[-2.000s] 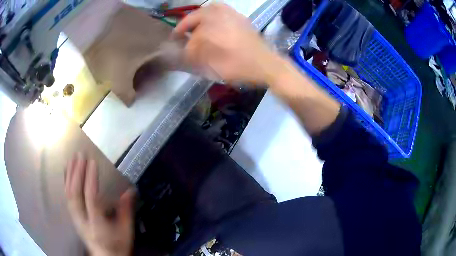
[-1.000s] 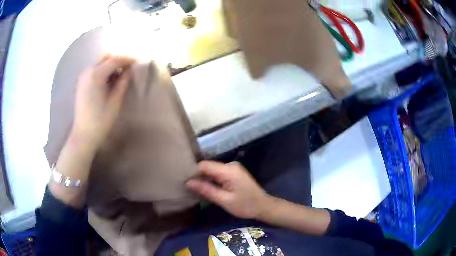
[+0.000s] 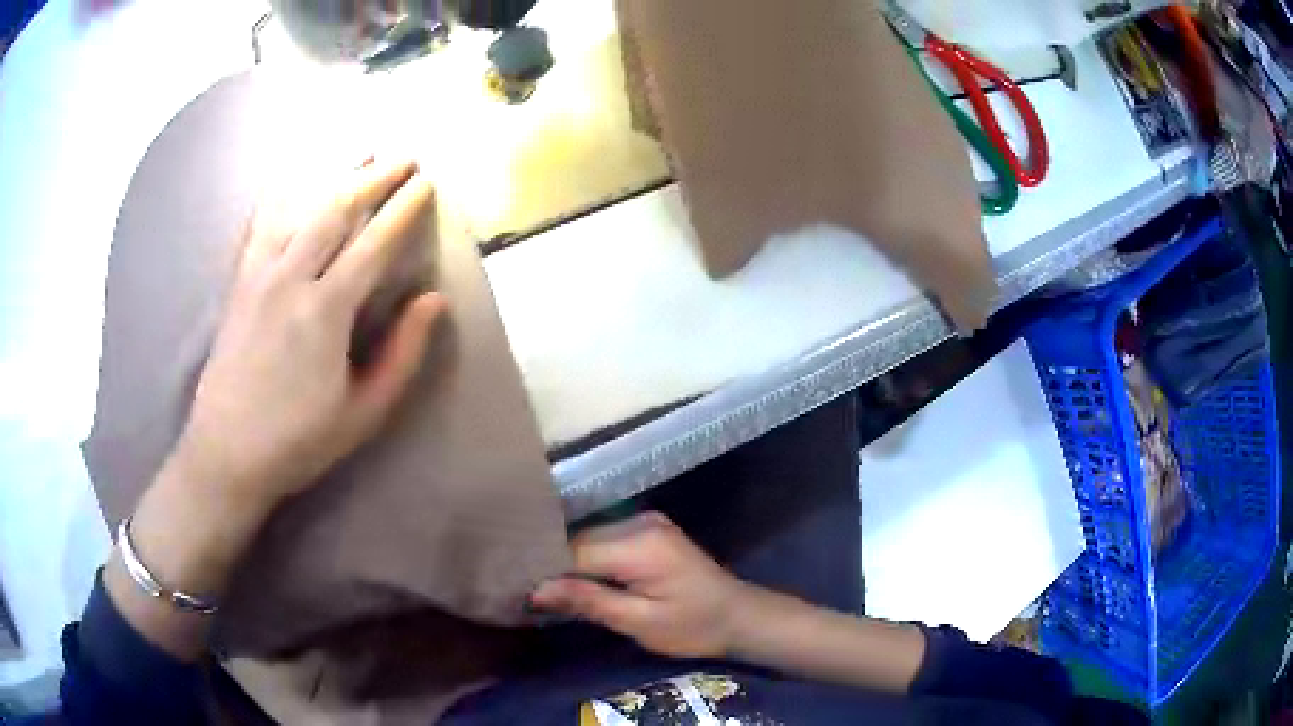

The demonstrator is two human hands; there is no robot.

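A large taupe cloth panel (image 3: 468,496) lies on the white table left of the needle plate and hangs over the front edge into the lap. My left hand (image 3: 319,319) lies on top of it, fingers spread toward the bright needle area. My right hand (image 3: 645,584) pinches the panel's right edge at the table's front. The presser foot area (image 3: 404,50) is partly lost in glare. The yellowish needle plate cover (image 3: 581,142) shows right of it. A stack of brown cut pieces (image 3: 808,128) lies further right, a corner over the table edge.
Scissors with one red and one green loop (image 3: 1014,128) lie right of the stack. The grey ruled front edge (image 3: 780,404) crosses the view. A blue plastic basket (image 3: 1071,426) with cloth inside stands at right, beside a white board (image 3: 964,496) below the table.
My right hand has come from the cut pieces to the panel's right edge. My left hand has moved up the panel and now lies flatter on it. The view has shifted.
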